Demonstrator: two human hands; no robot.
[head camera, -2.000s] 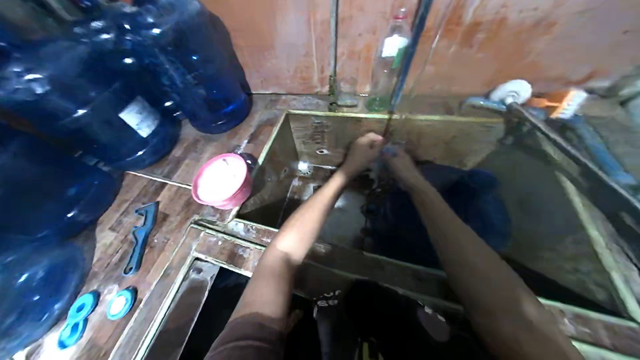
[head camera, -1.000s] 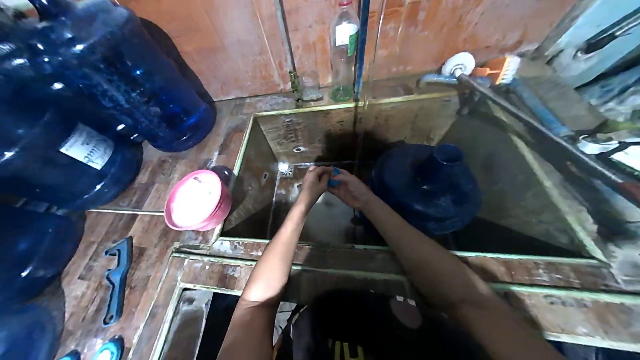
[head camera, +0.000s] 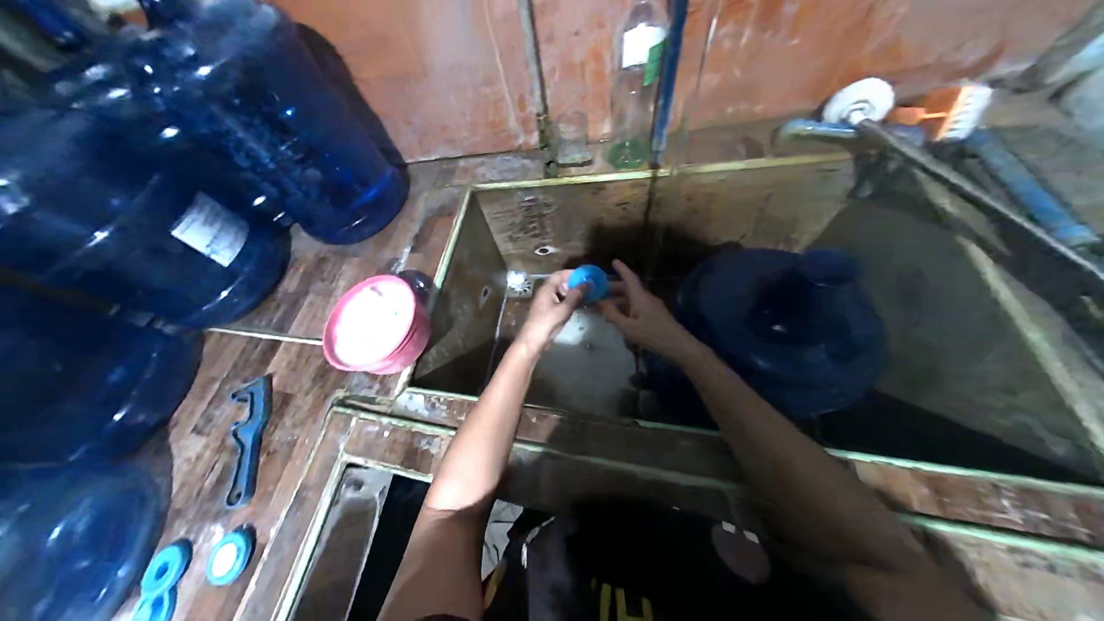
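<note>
My left hand (head camera: 550, 309) holds a round blue bottle cap (head camera: 588, 282) between thumb and fingers, over the floor of a tiled basin (head camera: 604, 366). Just right of the cap is my right hand (head camera: 640, 312), fingers spread; whether a fingertip touches the cap I cannot tell. A large blue water jug (head camera: 780, 332) stands in the basin beside my right forearm, its neck up. Left of the basin, a pink bowl (head camera: 412, 343) with whitish contents sits on the wood-patterned counter. A blue cap-opening tool (head camera: 247, 442) and blue caps (head camera: 229, 556) lie nearer the left edge.
Several big blue water jugs (head camera: 285, 129) crowd the left side. Behind the basin's rim (head camera: 595, 178) stand a clear bottle (head camera: 636, 95) and a small glass (head camera: 573, 140). A round white brush (head camera: 858, 101), an orange brush (head camera: 947, 112) and a long dark rod (head camera: 992, 194) lie at the right.
My hands were close together at the basin's back two seconds ago, then lower over its floor. They are now slightly apart, with the blue cap more plainly visible in my left hand.
</note>
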